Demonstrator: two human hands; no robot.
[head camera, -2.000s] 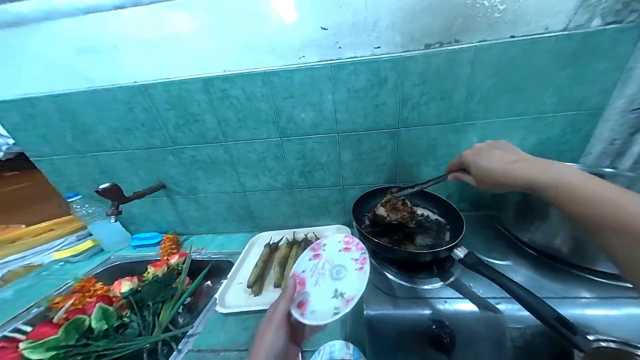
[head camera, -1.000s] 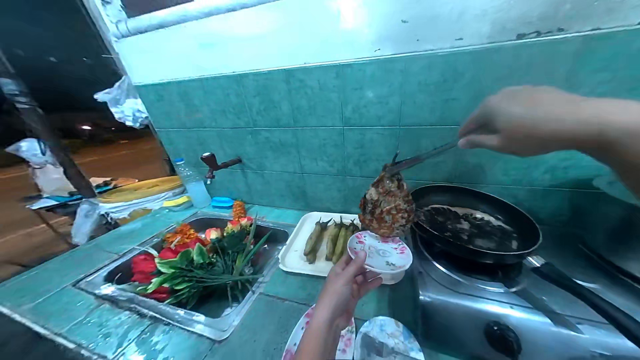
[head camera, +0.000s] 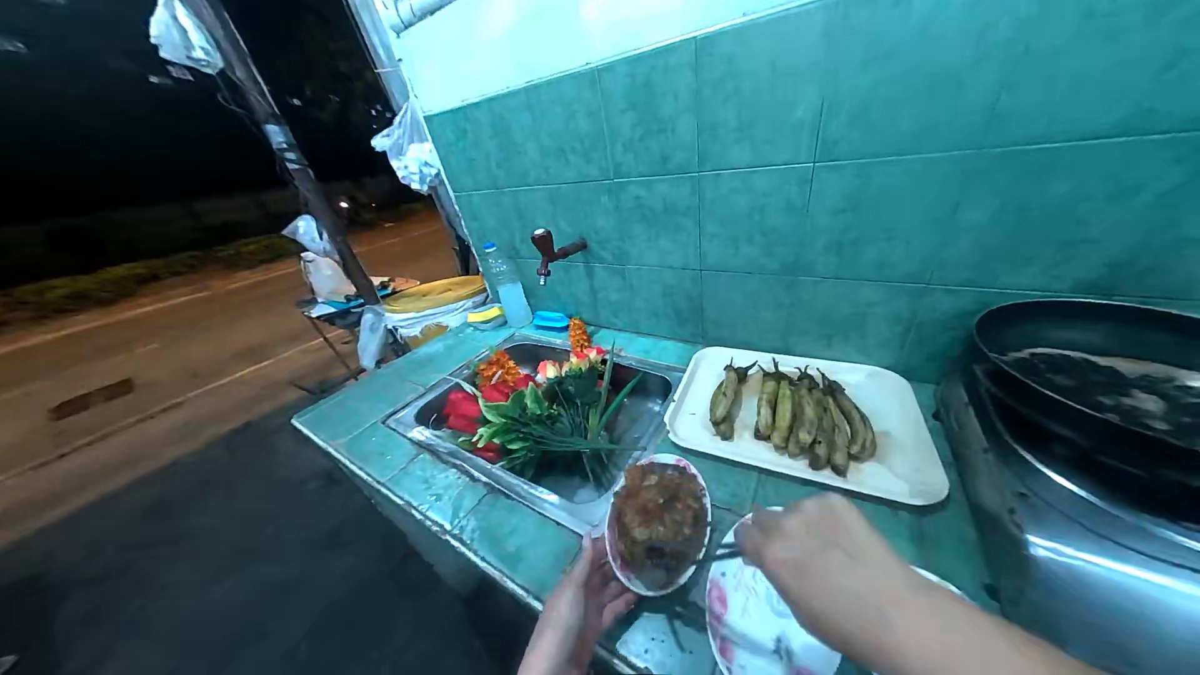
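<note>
A small floral bowl is held by my left hand, near the counter's front edge. A browned fried patty fills it. My right hand grips dark tongs, whose tips reach the bowl's right side; whether they still pinch the patty cannot be told. Under my right hand lies a floral plate, partly hidden by the wrist. Behind it, a white tray carries several cooked eggplants with their stems on.
A steel sink holds artificial flowers. Above it a faucet juts from the tiled wall. A plastic bottle and sponges stand behind the sink. A black frying pan with oil sits on the stove at right.
The patty was lifted from the pan with the tongs and now lies in the bowl. My right hand has moved left, away from the pan. The view has swung left.
</note>
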